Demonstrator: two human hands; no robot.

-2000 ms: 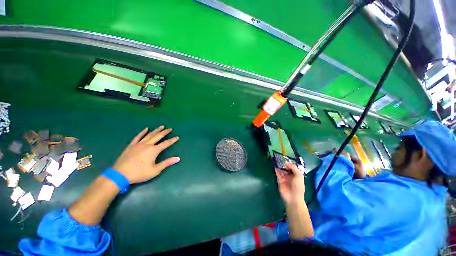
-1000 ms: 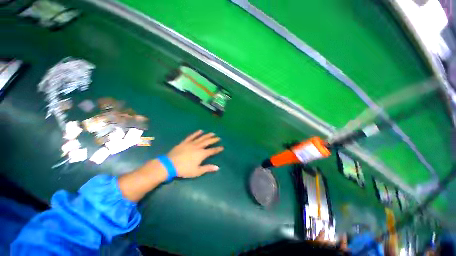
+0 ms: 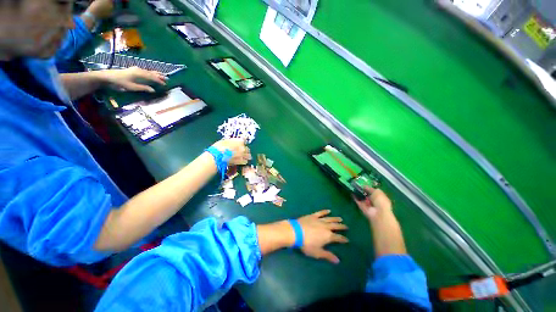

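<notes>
A black-framed tablet assembly (image 3: 341,163) with a pale green inside and an orange stripe lies near the far edge of the bench. My right hand (image 3: 377,204) reaches in from the lower right and grips its near right end, where the circuit board is. My left hand (image 3: 318,235), with a blue wrist strap, rests palm down on the green mat, fingers spread and empty. The orange electric screwdriver (image 3: 466,289) hangs at the lower right, away from both hands.
A neighbour's hand (image 3: 235,151) is between the white leads (image 3: 239,127) and the pile of small modules (image 3: 259,183). Another tablet (image 3: 163,112) lies before the neighbour. More tablets (image 3: 236,74) line the far edge beside the green partition (image 3: 390,116).
The view has swung left, showing the neighbour. My right hand has come into view and taken hold of the tablet. My left hand stays flat. The neighbour's hand has appeared at the pile.
</notes>
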